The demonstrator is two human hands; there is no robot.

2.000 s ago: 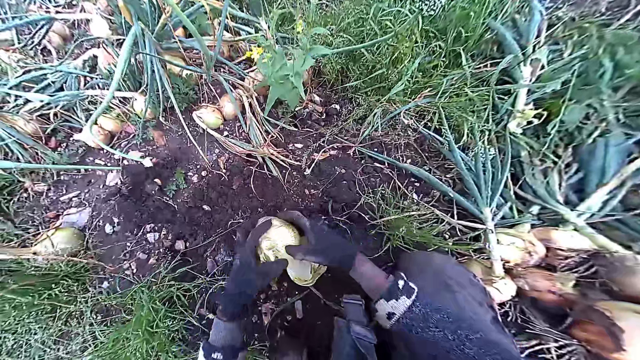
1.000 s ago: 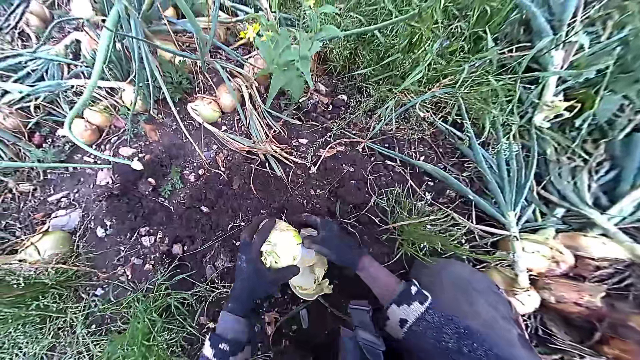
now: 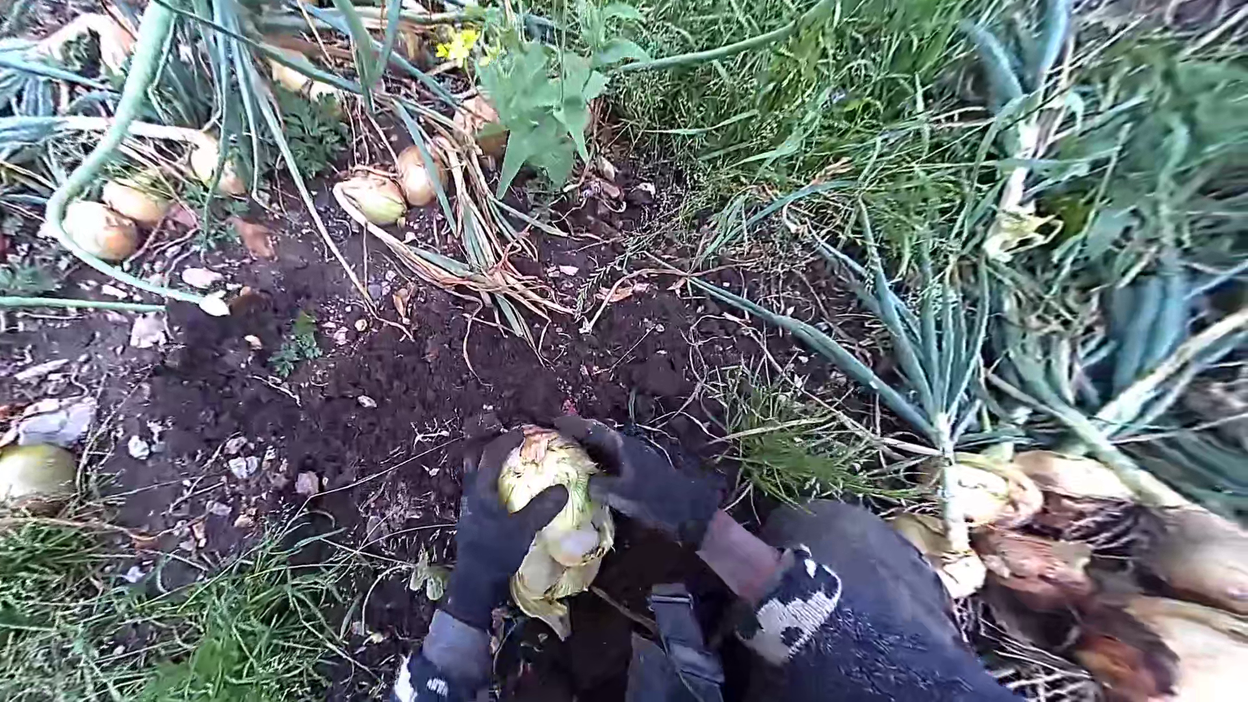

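A pale yellow-green onion [image 3: 546,468] with loose, peeling outer skin is held between my two dark-gloved hands, low in the middle of the head view. My left hand [image 3: 497,531] wraps its left side, the thumb lying across the front. On the upper right side of the onion rest the fingers of my right hand [image 3: 653,478]. Torn layers of skin [image 3: 546,585] hang from its lower end, above dark soil. The undersides of both hands are hidden.
Onions with green tops [image 3: 102,229] lie at the upper left, and one [image 3: 37,476] at the left edge. Several onions [image 3: 1033,565] are heaped at the right beside my knee [image 3: 848,556]. Stony soil [image 3: 390,390], grass [image 3: 780,127] and a yellow-flowered weed [image 3: 536,107] surround my hands.
The onion has been turned between my hands; its loose skin now hangs below it. My right hand's fingers have shifted to the onion's upper side.
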